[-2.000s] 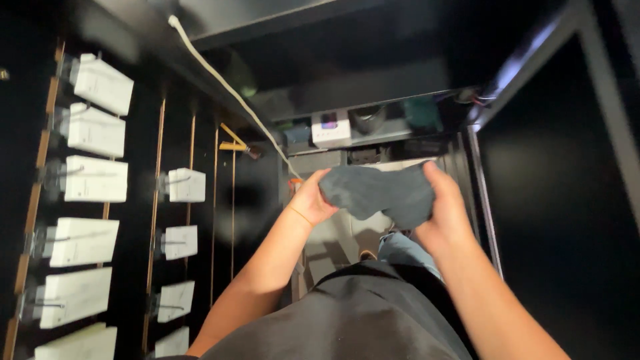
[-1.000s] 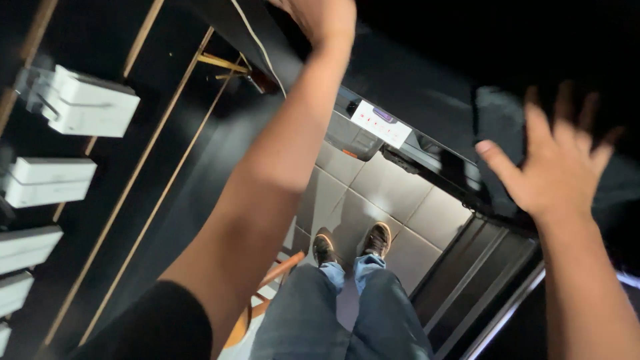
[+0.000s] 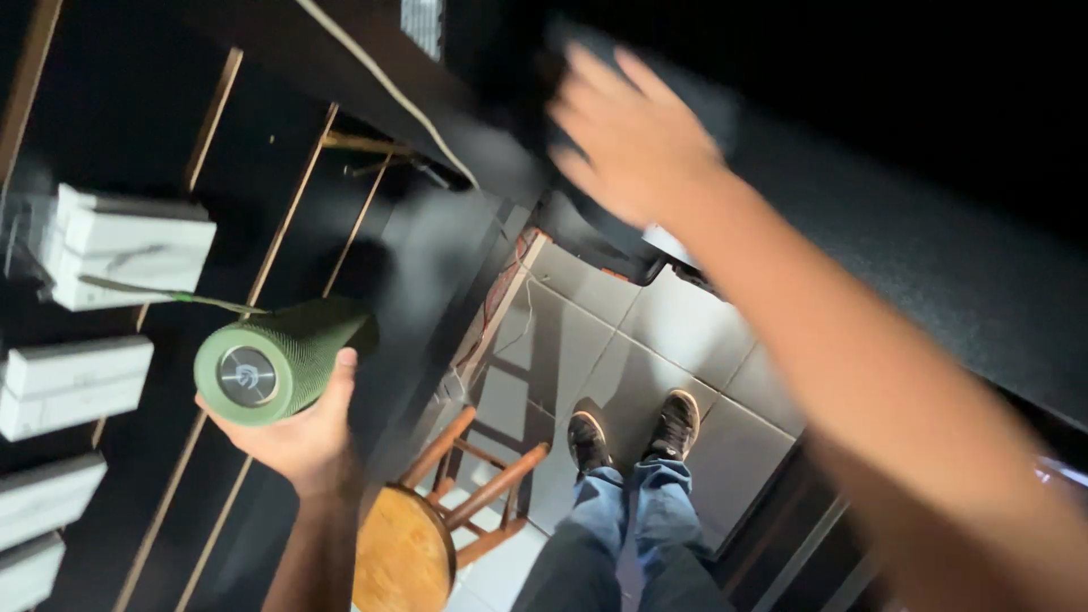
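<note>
My left hand [image 3: 293, 433] grips a green cylindrical portable speaker [image 3: 289, 361] from below, its round end with a silver disc turned toward me and a thin green strap trailing to the left. At the upper middle, my right hand [image 3: 637, 136] is blurred, fingers spread, over a dark cloth [image 3: 697, 102] on the black surface. Whether its fingers touch or press the cloth cannot be made out.
White boxes [image 3: 127, 255] hang on the black slatted wall at left. A wooden stool [image 3: 404, 544] stands below on the tiled floor [image 3: 586, 331], beside my feet. A pale cable [image 3: 387, 81] runs down from the top.
My left hand has come down to the left and now holds the speaker. My right hand has moved left over the black surface. The dark cloth was held in both hands two seconds ago.
</note>
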